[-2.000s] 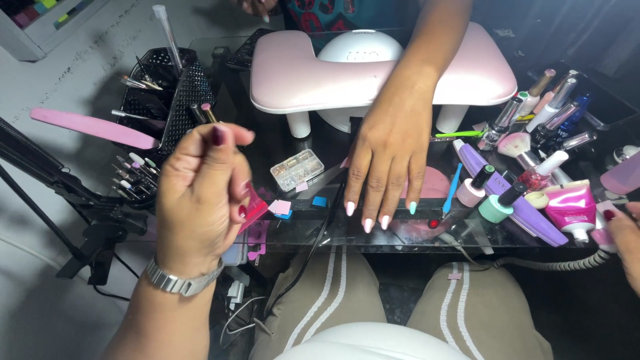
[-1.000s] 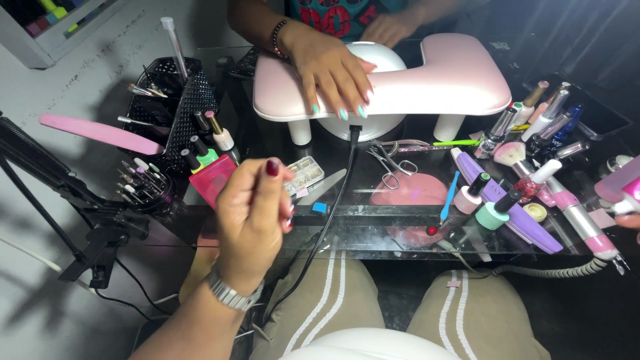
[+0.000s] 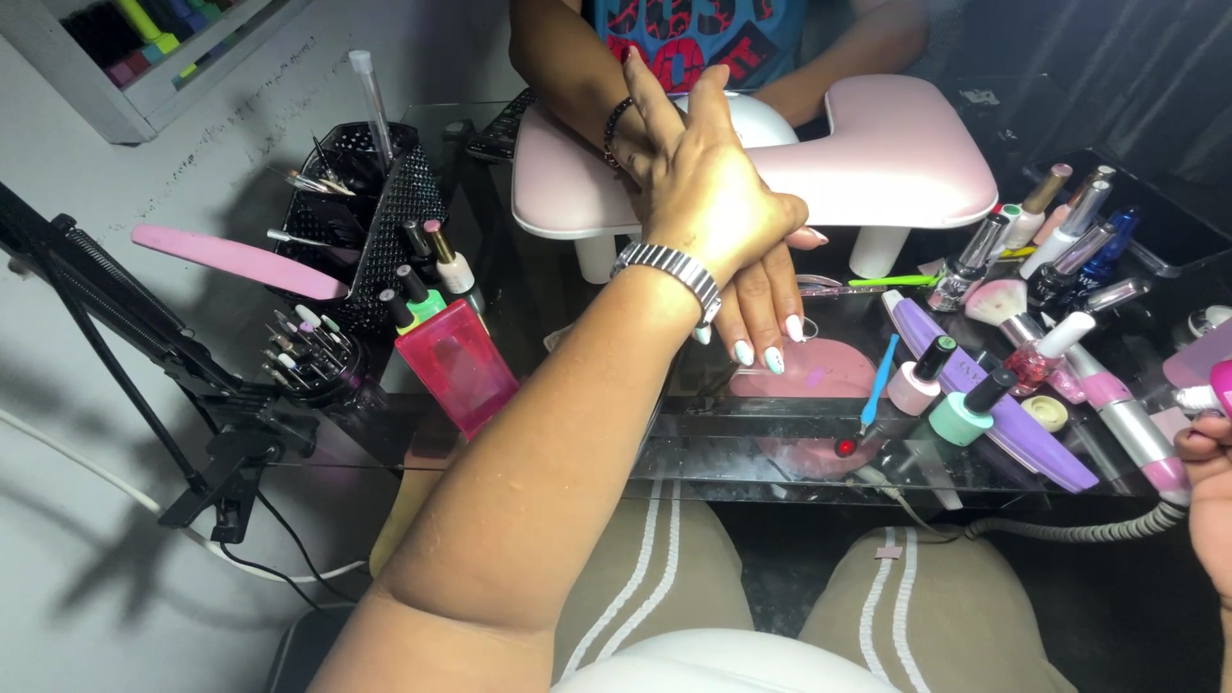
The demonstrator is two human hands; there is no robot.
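Observation:
My left hand (image 3: 717, 188), with a metal-band watch on its wrist, lies across the back of another person's hand (image 3: 765, 298). Its fingers are spread; the palm side is hidden. That person's hand points toward me in front of the pink armrest (image 3: 895, 164), its nails painted white and pale green. At the right edge, partly cut off, my right hand (image 3: 1211, 481) has its fingertips curled against a magenta tube (image 3: 1223, 385) with a white end. The white dome of a lamp (image 3: 746, 120) is behind the armrest.
A magenta bottle (image 3: 457, 366) and a black mesh organizer (image 3: 399, 221) stand left. At right are polish bottles (image 3: 961, 414), a purple nail file (image 3: 1001, 404), a makeup brush (image 3: 1001, 303) and a pink-silver nail drill (image 3: 1136, 433) with a coiled cord. A blue tool (image 3: 878, 385) lies nearer the middle.
My left hand has moved right and away from me, onto the other person's hand. That hand, on the armrest a second ago, now reaches over its front edge. The magenta tube has left its earlier spot on the table.

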